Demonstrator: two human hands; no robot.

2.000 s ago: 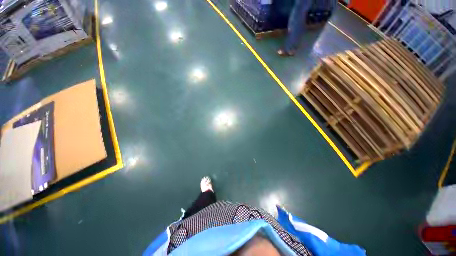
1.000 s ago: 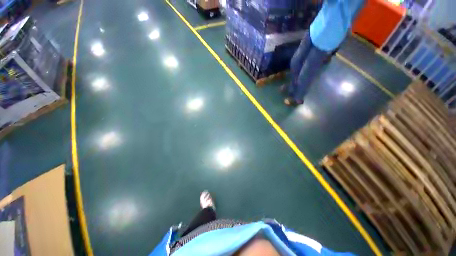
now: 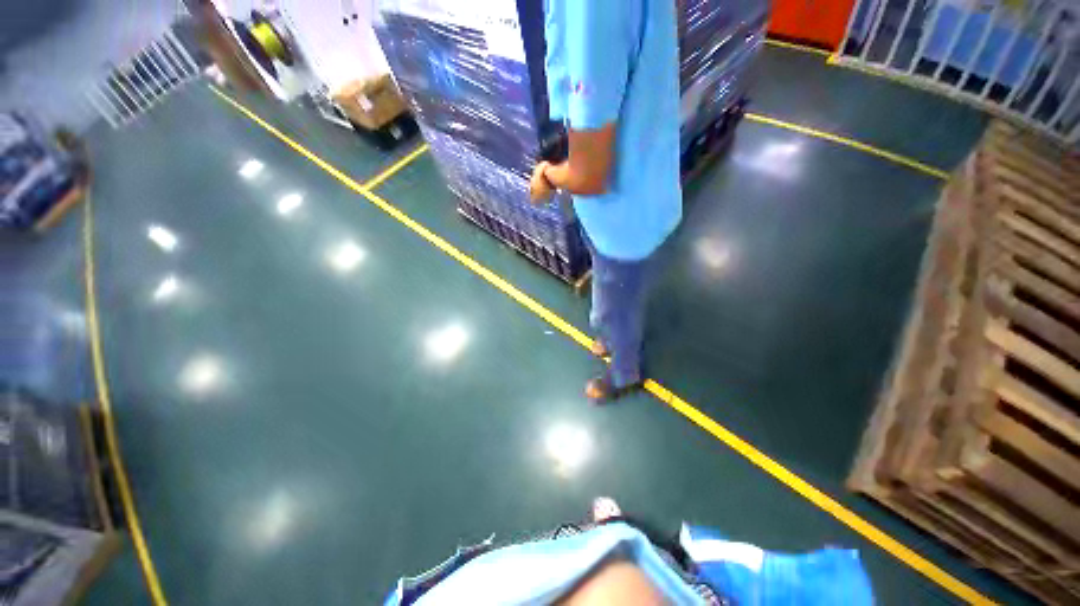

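Neither of my hands shows in the head view; only my blue smock and the tip of one shoe (image 3: 605, 509) are at the bottom edge. Nearest in front of me is the green floor (image 3: 355, 438) with yellow lane lines. A person in a light-blue shirt (image 3: 628, 130) stands ahead, feet at the right lane line. Beside the person is a tall wrapped pallet load (image 3: 462, 107) under glossy film.
Stacked wooden pallets (image 3: 995, 343) stand at the right. A white cabinet with a yellow reel (image 3: 270, 42) and a small carton (image 3: 370, 102) are at the back. White railings (image 3: 947, 47) are at back right. Another wrapped load (image 3: 47, 474) is at the left edge.
The view has moved forward and turned. The person and the wrapped load appear closer and further left. The flat cardboard at the left has left the view; the white cabinet has come into view.
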